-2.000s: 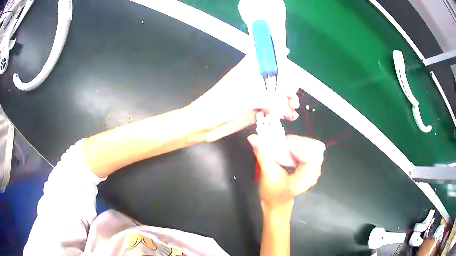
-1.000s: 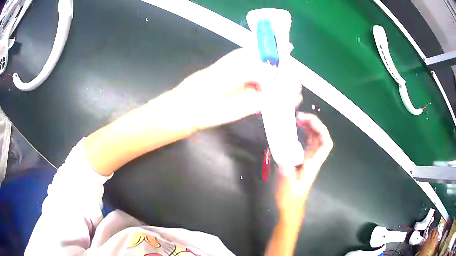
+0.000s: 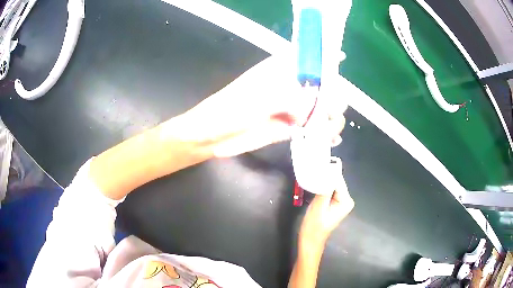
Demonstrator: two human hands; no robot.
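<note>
A white housing shell (image 3: 336, 34) with a bright blue battery (image 3: 310, 48) in its open side is held up over the belt's edge. A thin red wire (image 3: 311, 114) runs down from the battery's lower end. My left hand (image 3: 282, 107) is shut around the shell's neck; glare blurs its fingers. A white curved piece (image 3: 313, 163) extends below it, and whether it is joined to the shell cannot be told. My right hand (image 3: 332, 205) pinches that piece's lower end. A red handle, seemingly a screwdriver (image 3: 298, 193), shows beside the white piece.
The black bench (image 3: 185, 62) meets the green belt (image 3: 377, 73) at a pale rail (image 3: 394, 136). A joined white unit (image 3: 419, 59) with red wire lies on the belt. A curved white arm (image 3: 59, 64) lies far left. White parts (image 3: 433, 268) sit at lower right. Tiny specks lie near my hands.
The shell has been raised and shifted slightly right since a second ago. My right hand has moved down from its earliest position. The joined unit on the belt has moved up and left.
</note>
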